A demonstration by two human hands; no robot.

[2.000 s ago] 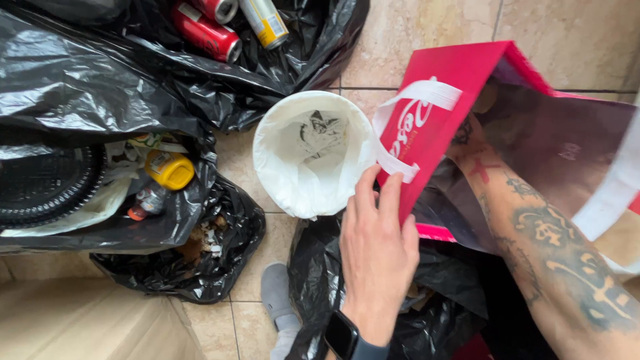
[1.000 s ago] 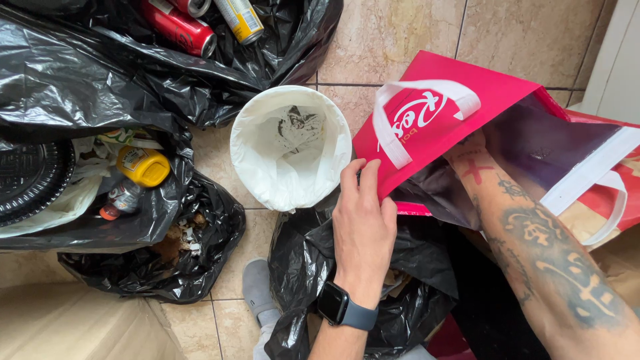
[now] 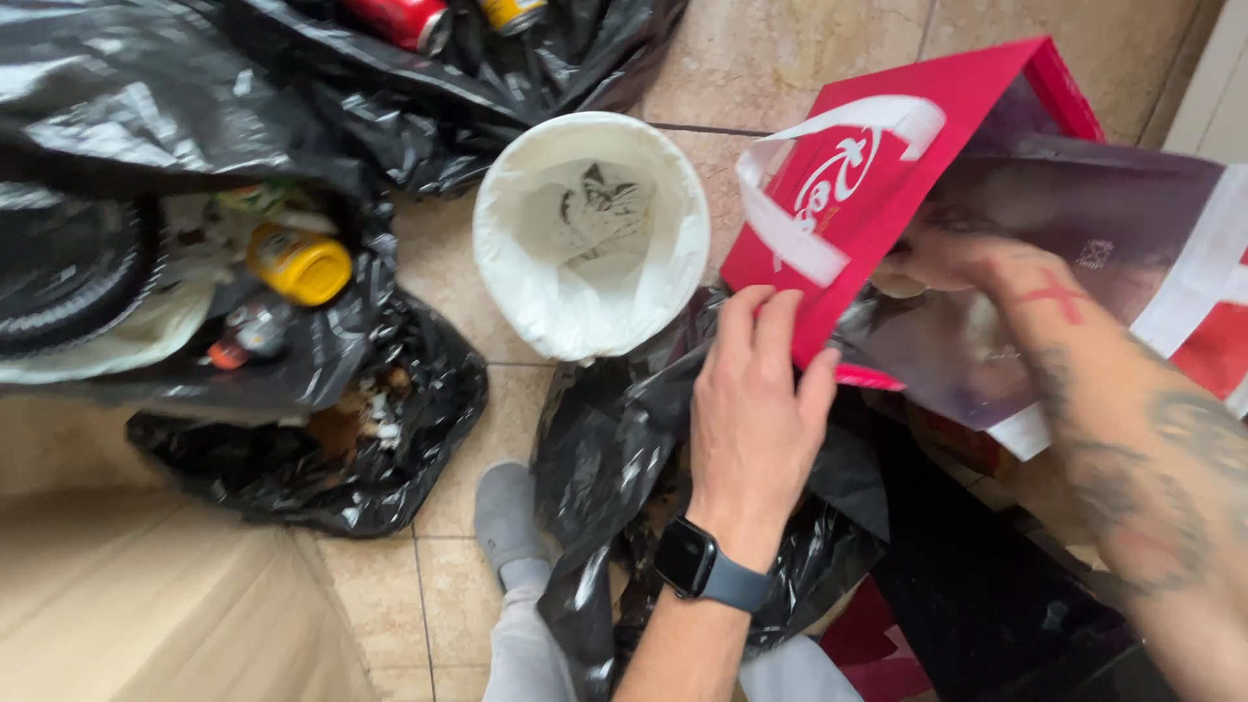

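Note:
My left hand (image 3: 765, 409), with a smartwatch (image 3: 710, 564) on its wrist, grips the lower edge of a red shopping bag (image 3: 877, 185) with white handles. The bag lies tilted, its mouth toward the right. Inside it is my right hand (image 3: 941, 255), the tattooed forearm crossing the opening; its fingers are partly hidden, and a pale roundish item (image 3: 897, 285) shows beneath them. Left of the bag stands a white bucket with a white liner (image 3: 592, 234), dark residue at its bottom. Below, an open black garbage bag (image 3: 624, 478) spreads under my left hand.
A black bag (image 3: 546, 68) at the top holds drink cans (image 3: 405, 21). At left, another black bag holds a black plastic tray (image 3: 68, 263), a yellow bottle (image 3: 299, 263) and a small clear bottle (image 3: 255, 331). A smaller black bag (image 3: 439, 409) contains brownish waste. Cardboard (image 3: 175, 604) stands lower left.
The red bag's position in my left hand stays much the same. My right hand remains inside it throughout, with the forearm shifting slightly.

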